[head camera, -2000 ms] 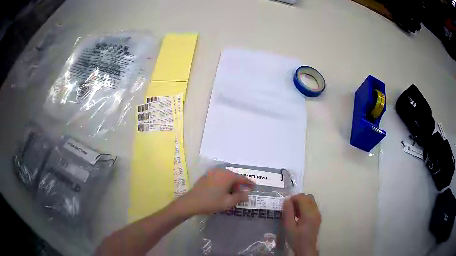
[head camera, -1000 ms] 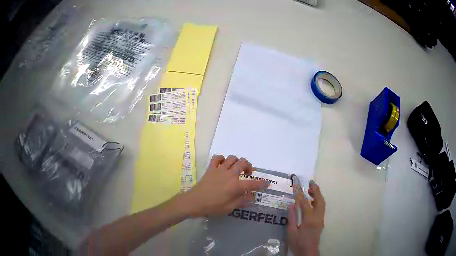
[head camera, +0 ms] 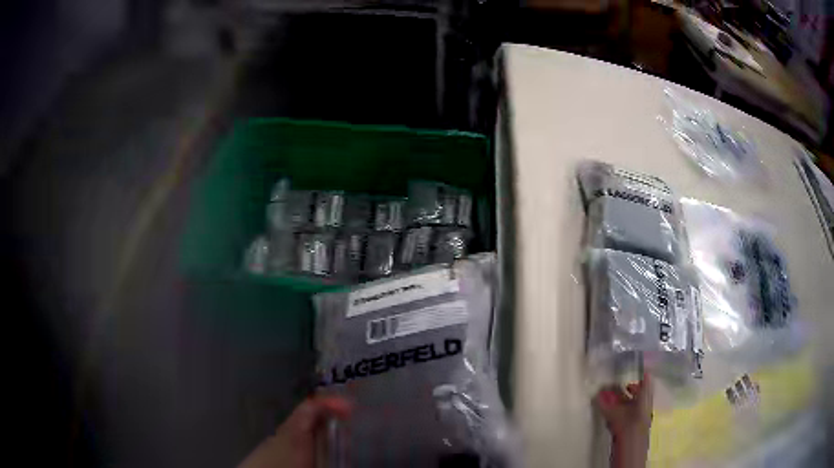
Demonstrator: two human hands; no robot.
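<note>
My left hand (head camera: 306, 428), cut off by the bottom edge, grips the side of a packed bag (head camera: 393, 393). The bag is grey under clear plastic, with brand lettering, a white card and a barcode sticker. It is held up in front of the green tote. My right hand (head camera: 626, 407) is at the near edge of another packed bag (head camera: 640, 306) on the table; blur hides whether its fingers grip it. A further packed bag (head camera: 634, 215) lies just beyond, touching it.
The green tote (head camera: 320, 137) stands left of the table (head camera: 547, 146) with rows of packed bags (head camera: 384, 216) inside. Clear printed polybags (head camera: 754, 274) and crumpled plastic (head camera: 713, 137) lie on the table. The yellow label sheet (head camera: 732, 420) is at the lower right. The grey floor is at left.
The view has swung left to the tote. The packed bag has left the tissue stack and is lifted in my left hand. My right hand has moved to the packed bags on the table.
</note>
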